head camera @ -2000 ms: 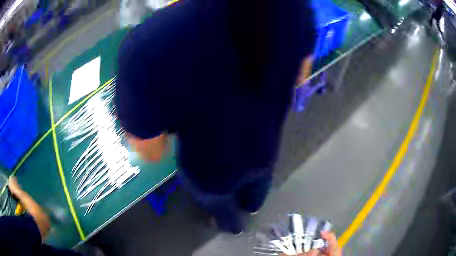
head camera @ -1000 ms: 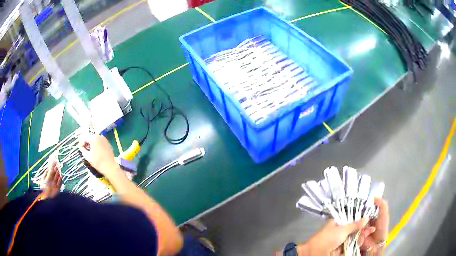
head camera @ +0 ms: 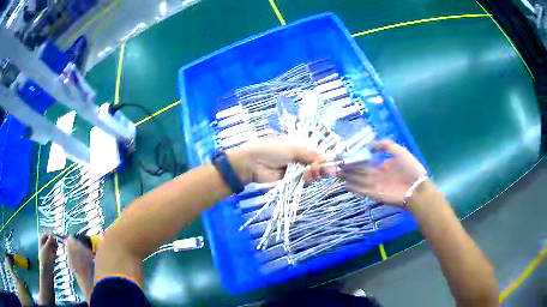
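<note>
My left hand (head camera: 270,160), with a dark wristband, is over the blue tote (head camera: 223,267) and grips a bundle of wired units (head camera: 307,120) by their white leads. The blocks of the bundle fan out toward the far side and the lead ends hang toward me. My right hand (head camera: 384,174), with a light bracelet, is at the bundle's right side, blurred, with a unit at its fingers; its grip is unclear. Below, more units lie in the tote in two columns, with wires toward the middle.
One wired unit (head camera: 188,243) lies on the green bench (head camera: 465,102) left of the tote. Farther left are a co-worker's hands (head camera: 78,258), rows of wired units (head camera: 93,207), white posts (head camera: 66,96), paper (head camera: 60,143) and a black cord (head camera: 161,157).
The view has moved to the tote. The bundle, earlier held over the aisle to the right of the tote, is now over it. My hands are no longer close together at the leads.
</note>
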